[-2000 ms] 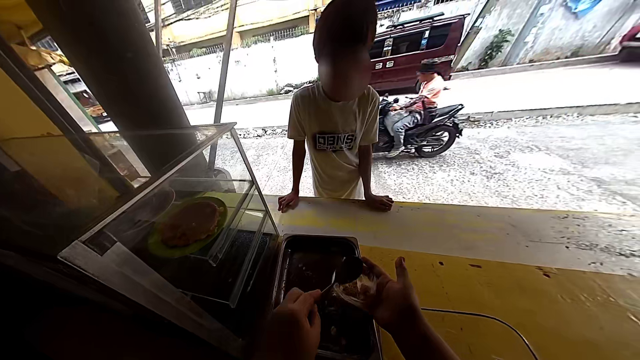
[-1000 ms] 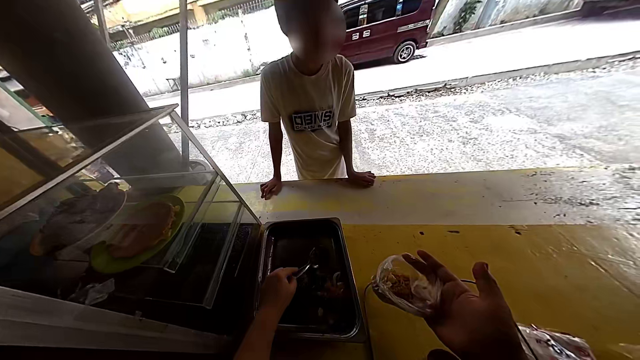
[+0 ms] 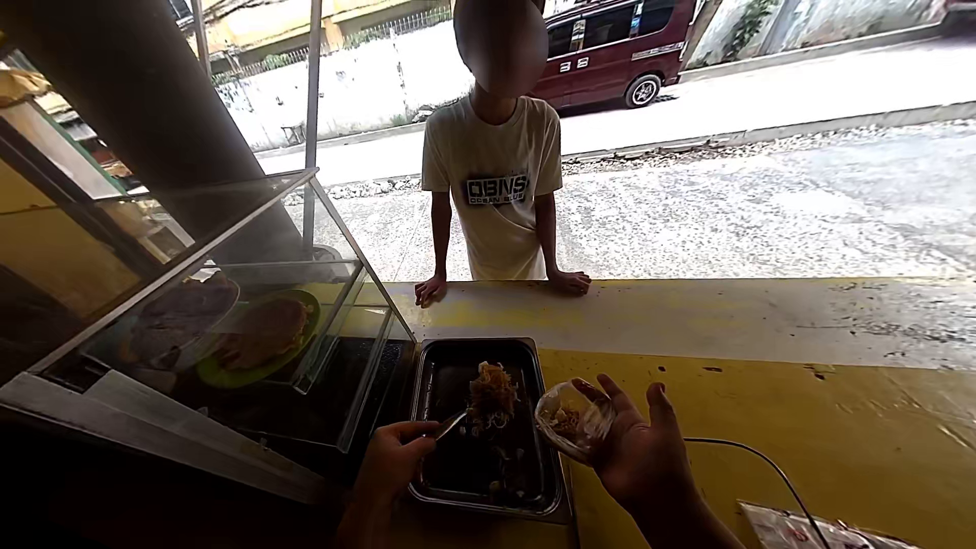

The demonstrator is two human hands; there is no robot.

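Observation:
My left hand [image 3: 393,461] grips the handle of a metal utensil [image 3: 450,427], whose far end carries a clump of noodles [image 3: 492,393] above a dark rectangular metal tray [image 3: 534,476]. More bits of food lie on the tray's bottom. To the right of the tray, my right hand [image 3: 640,442] is palm up and holds a clear plastic bag [image 3: 576,450] with its mouth spread around the fingers. Some noodles [image 3: 564,419] are inside the bag. The utensil's head is hidden under the clump.
A glass display case [image 3: 328,381] with food on a green plate [image 3: 206,374] stands at left. A person [image 3: 492,213] rests both hands on the far edge of the yellow counter [image 3: 762,427]. A cable [image 3: 762,461] and a plastic packet [image 3: 808,526] lie at right.
A clump of noodles is now lifted on the utensil; one second ago the utensil was down in the tray. The motorcycle seen on the street two seconds ago is gone from view.

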